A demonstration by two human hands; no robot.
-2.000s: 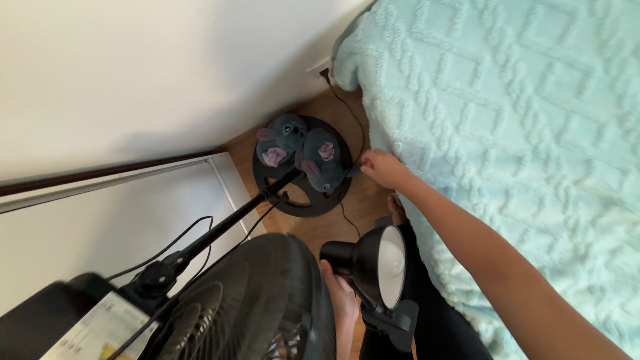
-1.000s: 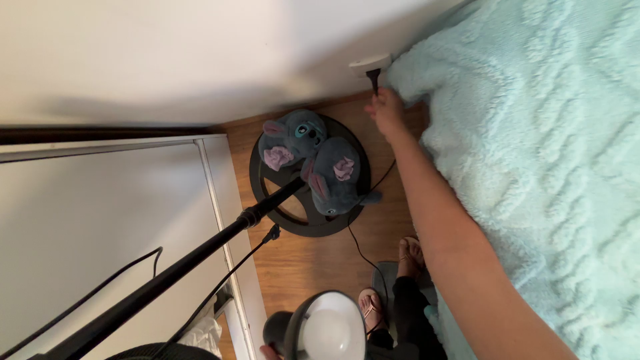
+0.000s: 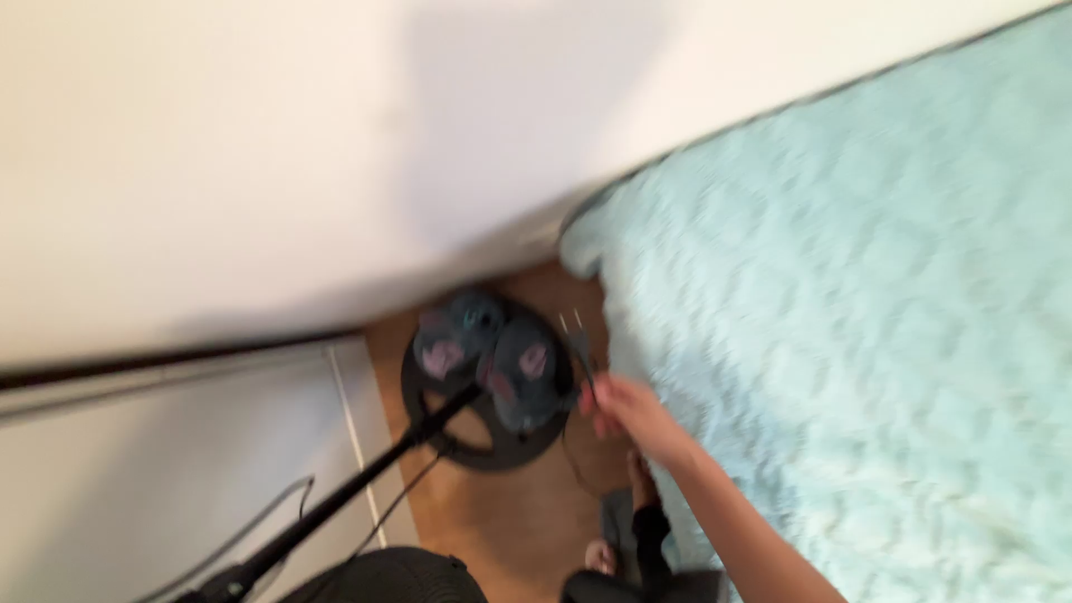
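Note:
My right hand [image 3: 624,412] grips a dark power plug [image 3: 579,342], its two metal prongs pointing up, away from the fingers. Left of it, a pair of blue-grey plush slippers [image 3: 523,373] with pink patches rests on the round black base [image 3: 494,456] of a pedestal fan. The fan's black pole [image 3: 360,484] slants down to the lower left, where part of the black fan head [image 3: 385,578] shows. My left hand is out of view. A blurred black object, partly cut off, is at the bottom edge.
A bed with a fluffy mint-green blanket [image 3: 837,293] fills the right side. The white wall [image 3: 276,151] runs across the top, with a wall socket [image 3: 544,233] beside the blanket corner. A white panel [image 3: 209,469] stands at left. My feet are on the wooden floor [image 3: 502,519].
The plug, in the wall socket one second ago, is out of it and in my right hand, which has drawn back from the wall. My left hand has left the view.

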